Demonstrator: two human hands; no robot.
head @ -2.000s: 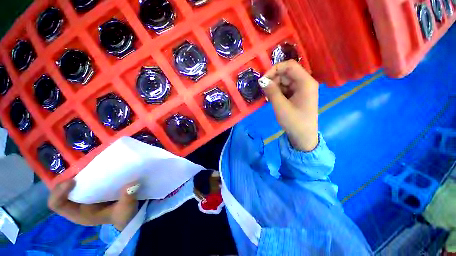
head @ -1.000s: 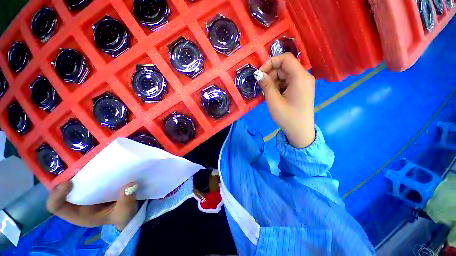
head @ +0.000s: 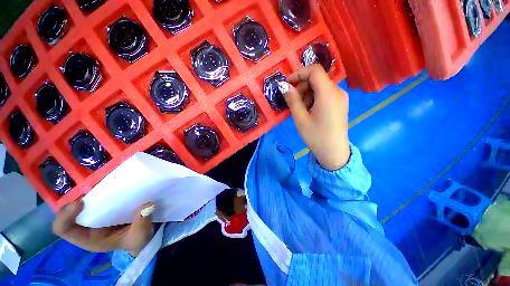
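A red foam tray tilts across the upper left, with dark glossy watch heads in square pockets. My right hand is bare, its thumb and index finger close together at the right edge of a watch head in the near right part of the tray. A shiny white decorated thumbnail shows; whether a small piece is between the fingertips cannot be told. My left hand grips a folded white sheet at the tray's near edge. The sheet partly covers one watch head.
Stacked red foam trays stand right of the tray, with another filled tray beyond. A blue stool and part of a person are at the right on blue floor. White paper lies far left.
My right hand has moved slightly left, its fingertips now further over the same watch head. My left hand and the sheet have hardly moved.
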